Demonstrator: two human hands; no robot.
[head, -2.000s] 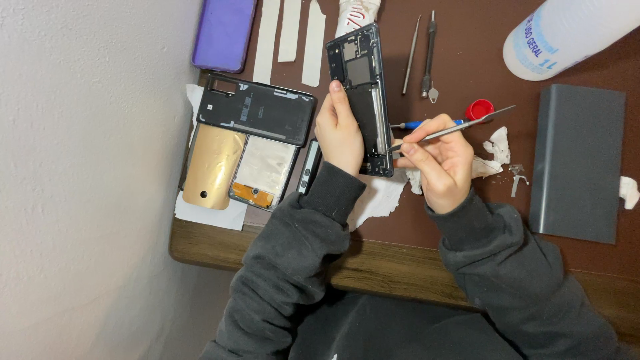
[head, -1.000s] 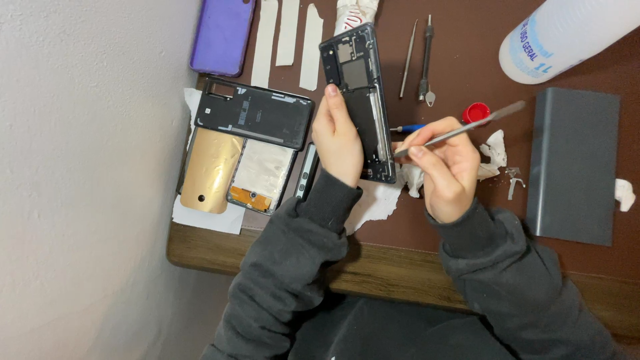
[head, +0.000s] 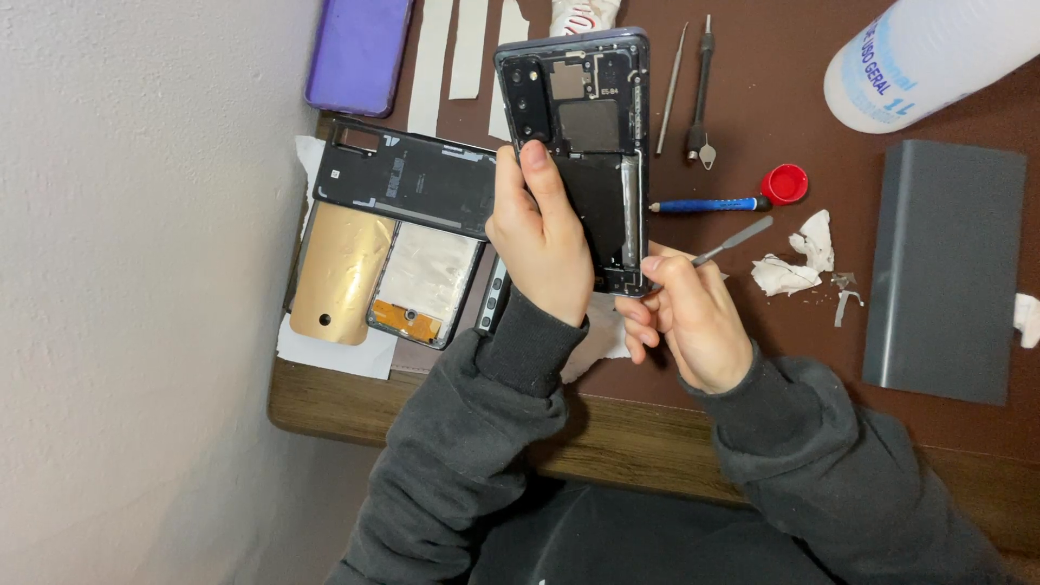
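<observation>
My left hand (head: 544,227) grips an opened smartphone (head: 591,122) by its left side, its cameras, inner plates and black battery area facing me. At the phone's lower right corner, my right hand (head: 686,313) touches the edge with its fingertips and also holds a thin metal spudger (head: 735,237), whose flat end points up and right. Beside the left hand lies a detached black phone back cover (head: 414,179). Below that are a gold phone panel (head: 341,272) and a second opened phone part (head: 426,280) with an orange flex section.
A blue screwdriver (head: 707,205), red cap (head: 785,184), metal pick (head: 672,89) and dark-handled tool (head: 700,89) lie to the right. Crumpled white paper (head: 788,272), a dark grey box (head: 946,272) and a white bottle (head: 910,73) are farther right. A purple case (head: 357,53) and white strips (head: 469,49) lie upper left.
The phone has turned so its back faces me more fully. My right hand's fingertips have come to the phone's lower right corner; the spudger's tip no longer shows against its edge.
</observation>
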